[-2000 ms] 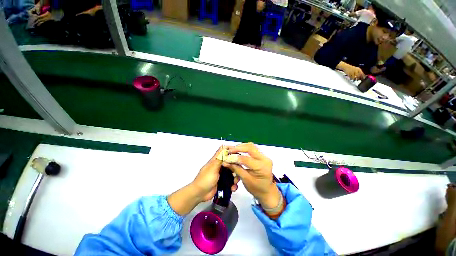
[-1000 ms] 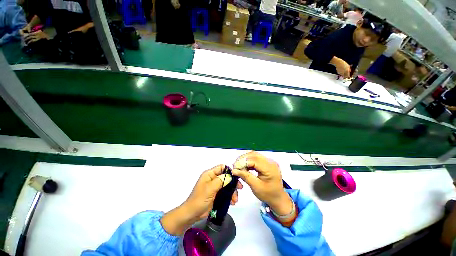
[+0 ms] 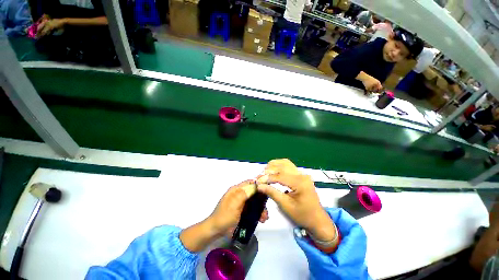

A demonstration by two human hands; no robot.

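Observation:
A dark grey dryer body [image 3: 250, 252] with a pink end ring [image 3: 224, 264] sits on the bench at the bottom centre, its ring facing me. A black handle shell [image 3: 250, 217] rises from its side, away from me. My left hand [image 3: 228, 209] is closed round the upper part of the handle shell. My right hand [image 3: 294, 194] pinches at the handle's far end, its fingertips touching the left thumb. Pale finger cots cover some fingertips. What the right fingertips hold is too small to tell.
Another dryer body [image 3: 353, 203] with loose lead wires lies at right on the white bench [image 3: 120, 202]. A mallet [image 3: 33, 219] lies far left. One dryer body [image 3: 229, 127] is on the green belt [image 3: 164, 117]. Metal posts stand left and right. A person works across the belt.
The handle shell now stands over the body's joint, with my hands at its far end. My right hand has shifted slightly right. The body on the belt has moved right.

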